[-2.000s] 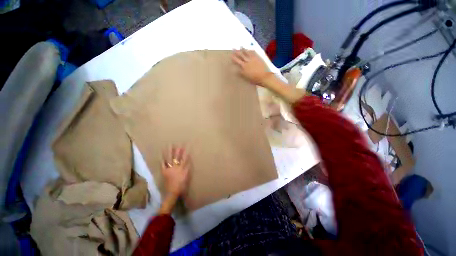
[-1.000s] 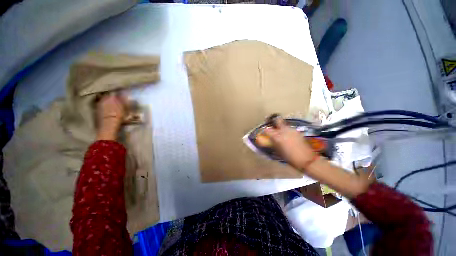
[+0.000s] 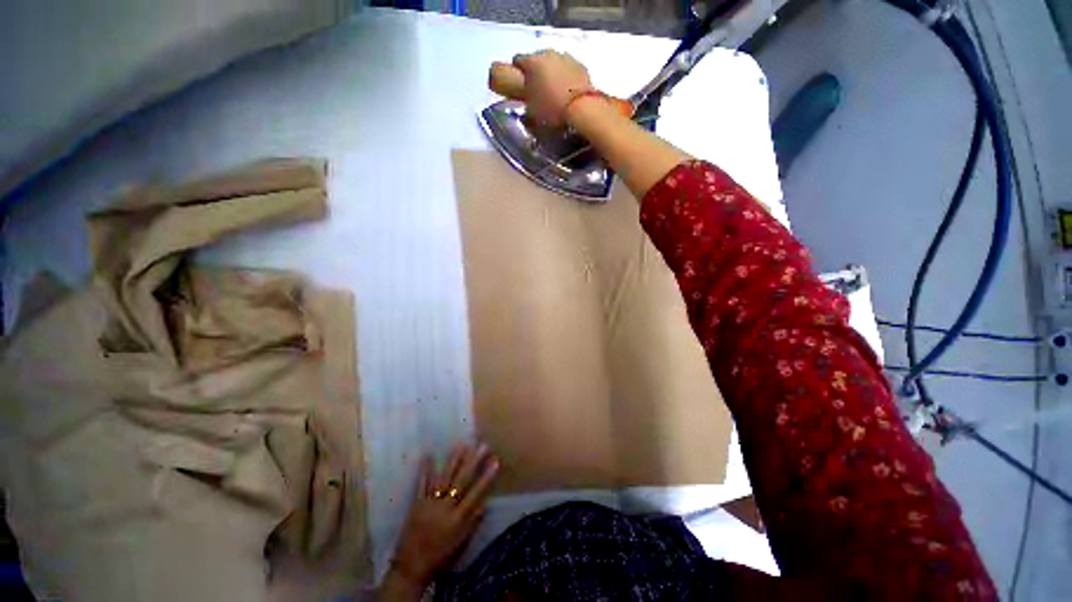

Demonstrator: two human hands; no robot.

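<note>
A flat tan cut piece [image 3: 553,341] lies on the white-covered pressing table [image 3: 406,271]. My right hand [image 3: 550,88] is closed on the handle of the steam iron [image 3: 547,159], whose metal soleplate rests at the upper left edge of the piece and covers that corner. My left hand [image 3: 453,506] lies flat with fingers apart at the piece's lower left corner, fingertips touching its edge. A crumpled pile of tan pieces [image 3: 176,447] lies on the table's left side.
A pale padded form [image 3: 176,71] lies along the upper left. Dark hoses [image 3: 993,200] hang on the right in front of a grey surface. A dark green-blue object [image 3: 811,112] is beyond the table's right edge. My right sleeve hides part of the table.
The iron in my right hand has moved from the piece's right side to its upper left edge. My left hand has left the crumpled pile and come down to the flat piece's lower corner.
</note>
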